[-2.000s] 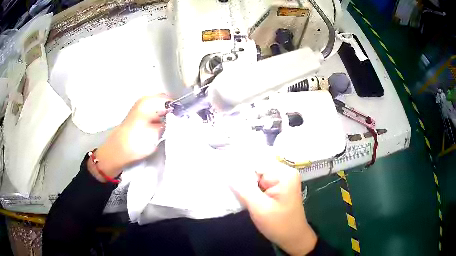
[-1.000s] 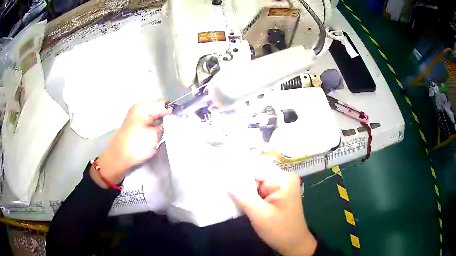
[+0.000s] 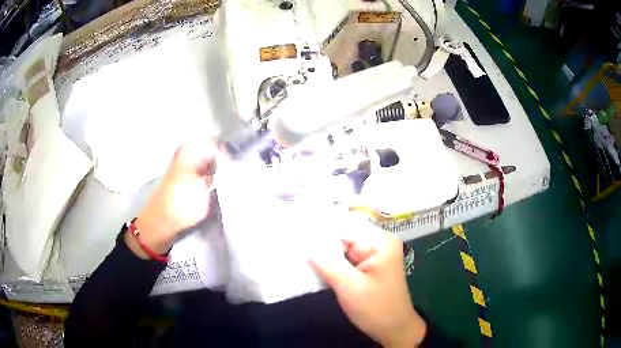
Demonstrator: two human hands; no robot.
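Observation:
A bright white fabric piece [image 3: 269, 248] lies at the front of the sewing machine [image 3: 306, 75] and hangs over the table edge. My left hand [image 3: 184, 187] grips its left upper edge, close to the needle area [image 3: 272, 153], where glare hides detail. My right hand [image 3: 371, 279] pinches the fabric's right side near the table's front edge. The white machine bed [image 3: 415, 163] lies right of the needle area. A long pale cover [image 3: 347, 98] sits above it.
A white stack of cut panels [image 3: 136, 115] lies left of the machine. Cream strips [image 3: 48, 183] lie at far left. A black phone [image 3: 476, 88], grey knob [image 3: 446, 107] and pink-handled snips [image 3: 473, 148] with red cord are at right. Striped tape [image 3: 470, 262] crosses the green floor.
The fabric's lower left part no longer spreads as far left as two seconds ago. My left hand has shifted slightly left. Machine and table sit slightly further left in view.

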